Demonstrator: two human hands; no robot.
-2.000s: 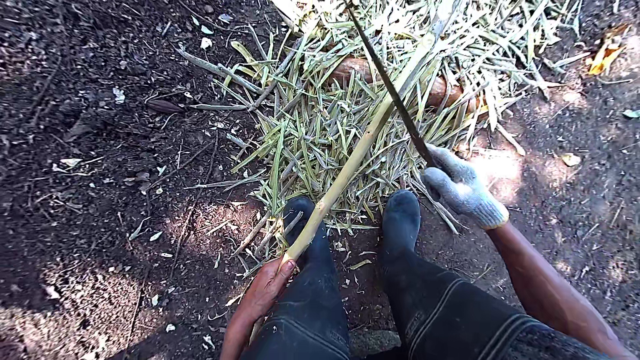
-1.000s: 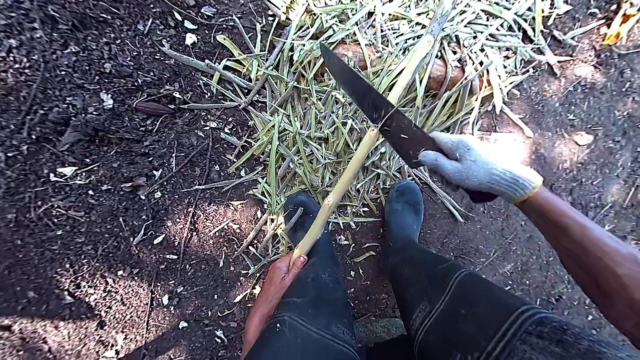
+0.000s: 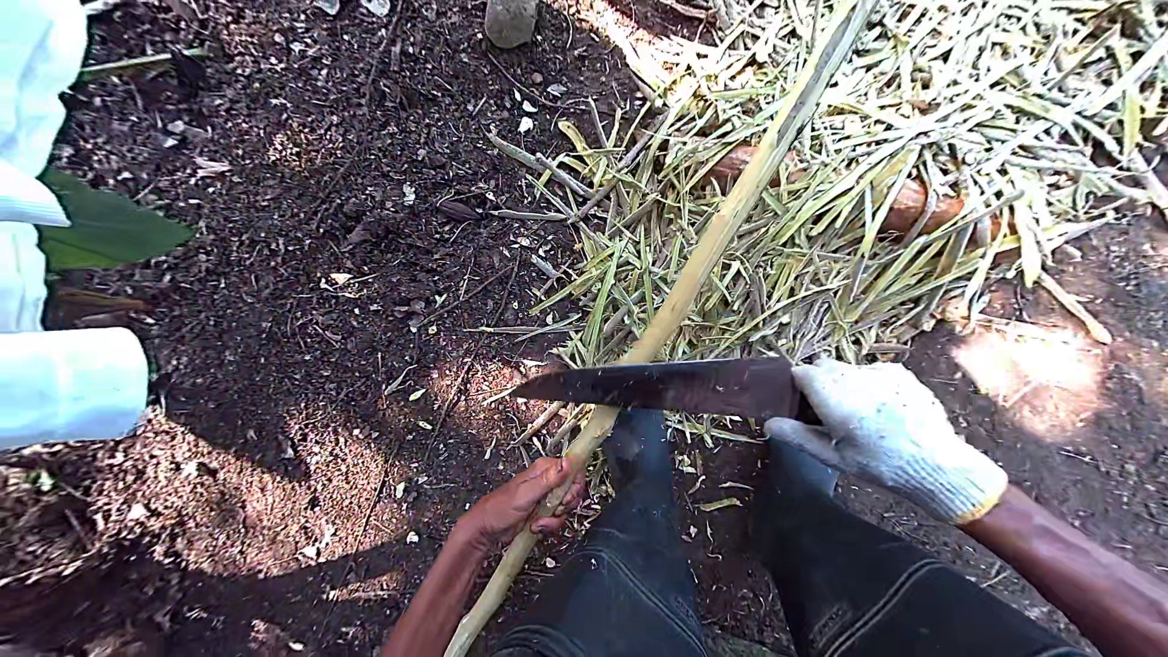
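A long, pale wooden pole (image 3: pixel 693 278), with much of its bark off, runs slanting from the lower middle to the top right. My bare left hand (image 3: pixel 526 505) grips it near its lower part. In a white knitted glove, my right hand (image 3: pixel 890 429) holds a machete (image 3: pixel 675 385) by its handle, which the fingers mostly hide. The dark blade points left and crosses the pole just above my left hand; whether it touches the wood I cannot tell. Bark strips (image 3: pixel 821 265) lie heaped under and around the upper pole.
A reddish-brown log (image 3: pixel 922 208) lies partly under the strips. My rubber boots (image 3: pixel 639 447) stand below the blade. White, cloth-like things (image 3: pixel 68 388) and a green leaf (image 3: pixel 109 224) are at the left edge. A short stump or post (image 3: pixel 510 22) shows at the top. Dark soil with litter surrounds these.
The machete has moved down the pole toward my left hand, its blade turned from up-left to nearly level. White things and a leaf have come into view at the left as the view shifted.
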